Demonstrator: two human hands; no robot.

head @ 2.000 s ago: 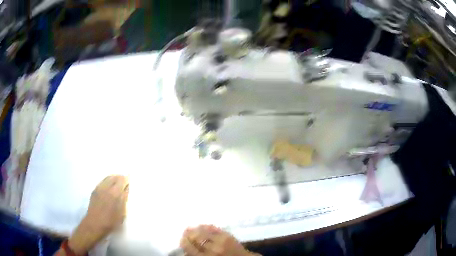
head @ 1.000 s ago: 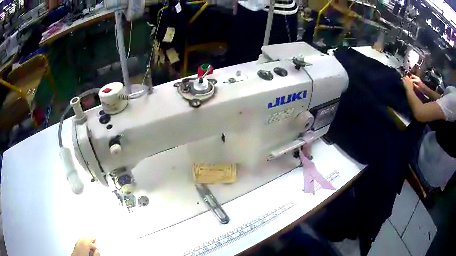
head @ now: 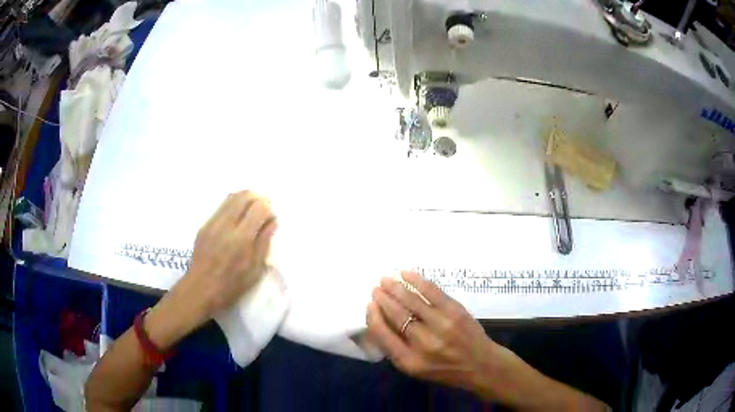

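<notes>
White fabric (head: 256,322) lies at the table's front edge and hangs over it, nearly vanishing against the white table. My left hand (head: 234,249), with a red band at the wrist, holds the fabric's left part with curled fingers. My right hand (head: 423,330), wearing a ring, holds its right part at the edge. Both hands are in front of the sewing machine (head: 516,48); its presser foot and needle area (head: 415,133) is beyond them. The fabric's outline towards the machine is lost in glare.
Silver snips (head: 558,209) and a yellow-tan card (head: 584,161) lie on the machine bed. A printed ruler (head: 548,282) runs along the front edge. A pink strip (head: 691,241) hangs right. White pieces (head: 80,137) lie left, above a blue bin (head: 56,282).
The view has swung back left and down from the machine. Both hands now show fully, with the fabric between them; one second ago only a few fingertips showed.
</notes>
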